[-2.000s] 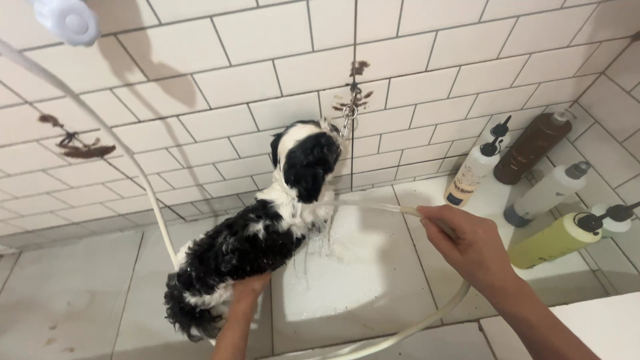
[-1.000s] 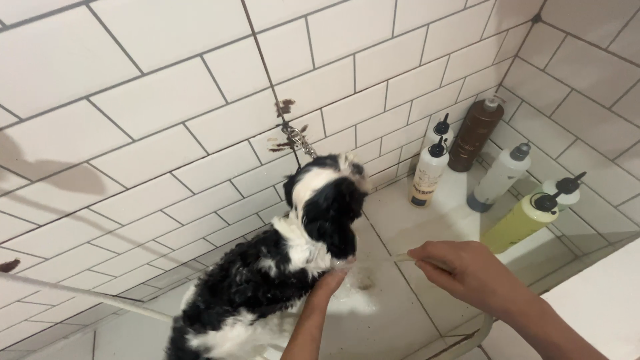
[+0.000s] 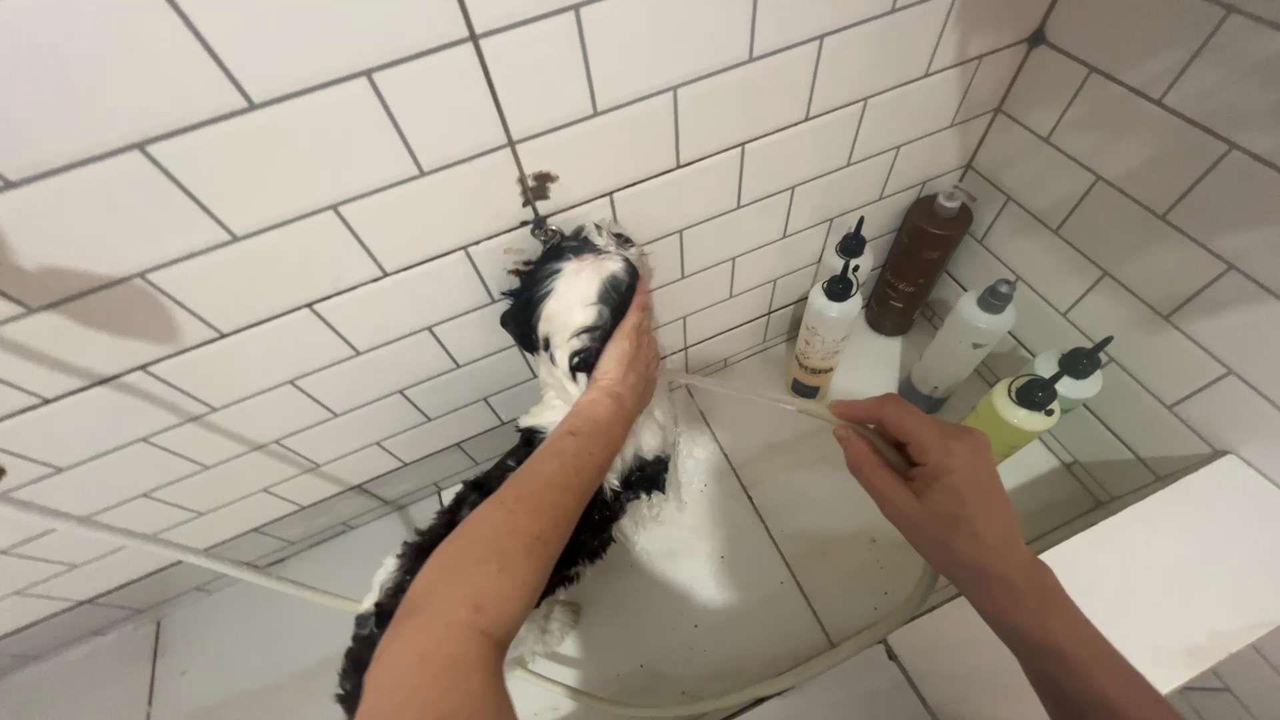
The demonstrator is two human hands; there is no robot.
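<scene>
A wet black-and-white dog [image 3: 575, 310] stands in a tiled basin against the wall, its muzzle raised. My left hand [image 3: 628, 350] cups the side of its head near the eye and muzzle; my forearm crosses in front of its body. In my right hand [image 3: 915, 460] is the end of a pale water hose [image 3: 820, 410], from which a thin stream of water runs left to the dog's neck and my left wrist. A metal clip [image 3: 546, 233] at the wall sits just behind the dog's head.
Several bottles stand in the right corner: a brown pump bottle [image 3: 918, 265], a black-nozzled white bottle [image 3: 825, 335], a clear grey-capped one [image 3: 960, 345] and a yellow-green one [image 3: 1012, 420]. The hose curves along the basin floor [image 3: 740, 540]. A white ledge [image 3: 1170, 570] lies at the right.
My left hand has moved up from the dog's body to its chest, then to the side of its head. The dog's muzzle now points up. The view has shifted.
</scene>
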